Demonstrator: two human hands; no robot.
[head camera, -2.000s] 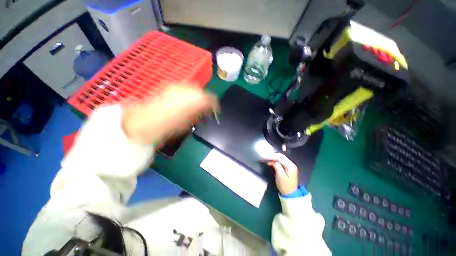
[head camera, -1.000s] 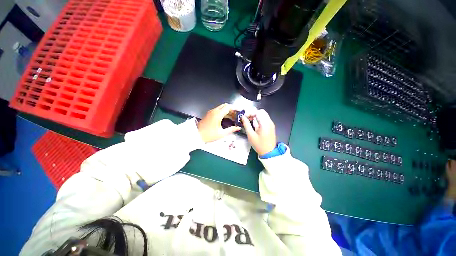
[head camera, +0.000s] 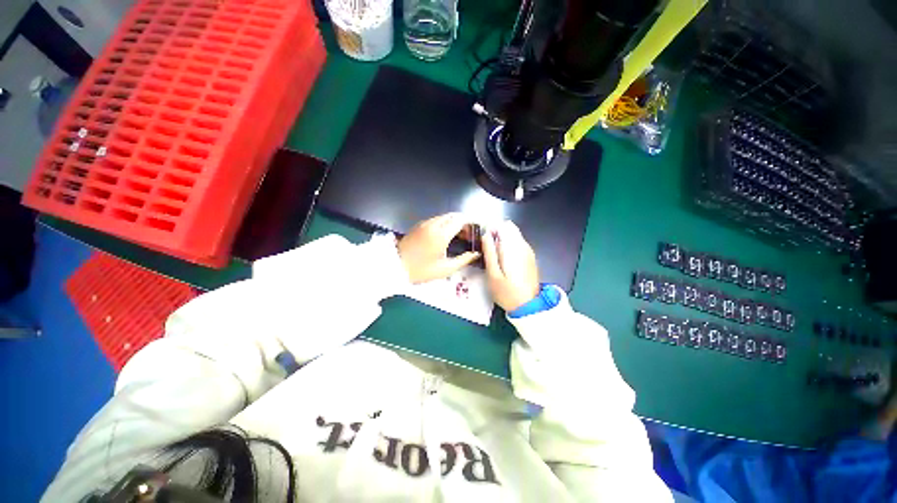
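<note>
My left hand (head camera: 433, 251) and my right hand (head camera: 510, 267) meet at the front edge of the black base plate (head camera: 413, 147). Between their fingertips they hold a small dark camera module (head camera: 476, 239), mostly hidden by the fingers. It is just in front of the bright light spot, below the black video microscope (head camera: 519, 162). A paper sheet with red marks (head camera: 462, 294) lies under and in front of my hands, partly covered by them.
Rows of camera modules (head camera: 713, 302) lie on the green mat at right. Blister trays (head camera: 787, 177) are behind them. A red slotted tray (head camera: 177, 128) stands at left, with a dark flat rectangle (head camera: 280, 206) beside it. A white tub (head camera: 362, 27) and bottle (head camera: 430, 25) stand behind. A blue sleeve (head camera: 767, 472) is at lower right.
My left hand has come from over the red tray to the base plate and joined my right hand. Since a second ago, the held module has turned and shows less between the fingers.
</note>
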